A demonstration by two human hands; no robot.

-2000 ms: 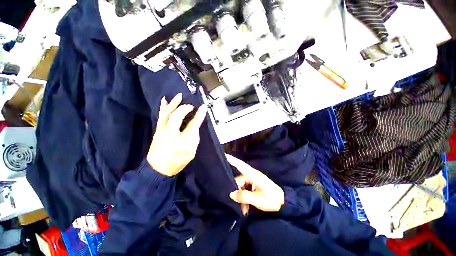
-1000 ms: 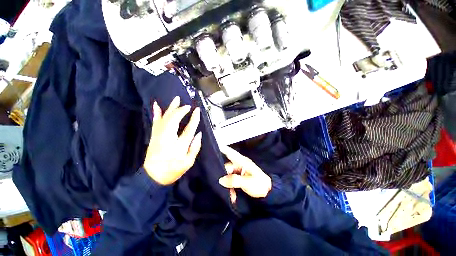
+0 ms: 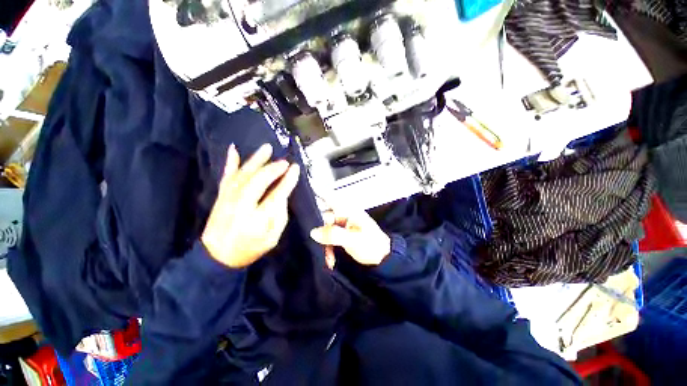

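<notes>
Navy fabric (image 3: 143, 173) runs from the overlock machine (image 3: 331, 68) over the table's left side and onto my lap. Its upper end lies at the presser foot and needle area (image 3: 273, 113). My left hand (image 3: 248, 207) lies flat on the fabric below the needle area, fingers spread and pointing up. My right hand (image 3: 354, 237) is lower and to the right, just below the machine bed (image 3: 331, 181). It pinches the fabric's long edge between thumb and fingers. The fabric's underside is hidden.
Orange-handled snips (image 3: 474, 124) and a grey metal attachment (image 3: 557, 99) lie right of the machine. A black wispy bundle (image 3: 413, 147) hangs at the machine's right front. Striped fabric (image 3: 565, 215) is heaped at right by a blue crate (image 3: 482, 207). A red stool or crate (image 3: 614, 366) is below.
My right hand has moved up and left toward the machine with the fabric edge still pinched. My left hand stays on the fabric, slightly further left in view. The whole view has shifted a little.
</notes>
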